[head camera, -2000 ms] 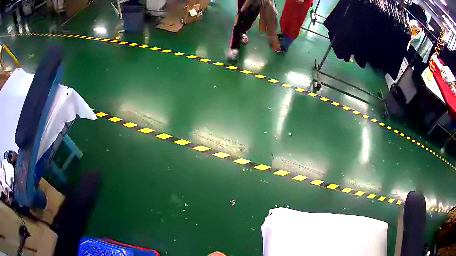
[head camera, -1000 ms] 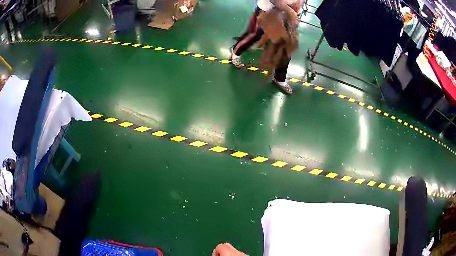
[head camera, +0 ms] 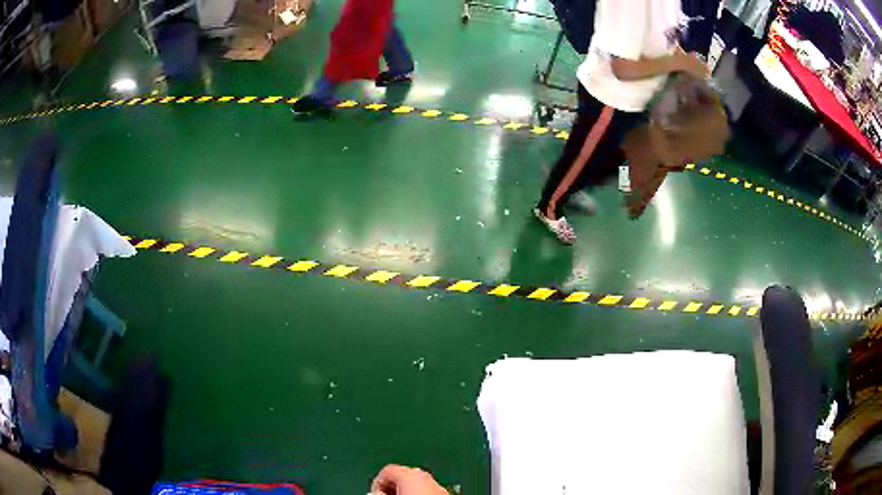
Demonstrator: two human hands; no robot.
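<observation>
A hand (head camera: 408,480), seemingly my left, shows at the bottom edge, left of the pressing table. Only part of it is in the picture. Its fingers are mostly cut off, and I cannot tell whether it holds anything. My right hand is not in view. The pressing table (head camera: 619,421) under white cloth stands in front, right of the middle. Its near end runs out of the picture. The hand is apart from the cloth. A dark padded sleeve board (head camera: 788,387) stands along the table's right side.
A blue stool (head camera: 227,488) with a red rim shows at the bottom left. Another sleeve board (head camera: 29,242), white cloth (head camera: 77,256) and a brown carton (head camera: 82,425) are at the left. A person (head camera: 629,58) carrying something brown walks beyond the table. Another person's legs (head camera: 358,48) show farther back.
The person with the brown load has come nearer and moved right. A person in red is now left of them. The view has shifted; the table shows more, and the hand sits farther left.
</observation>
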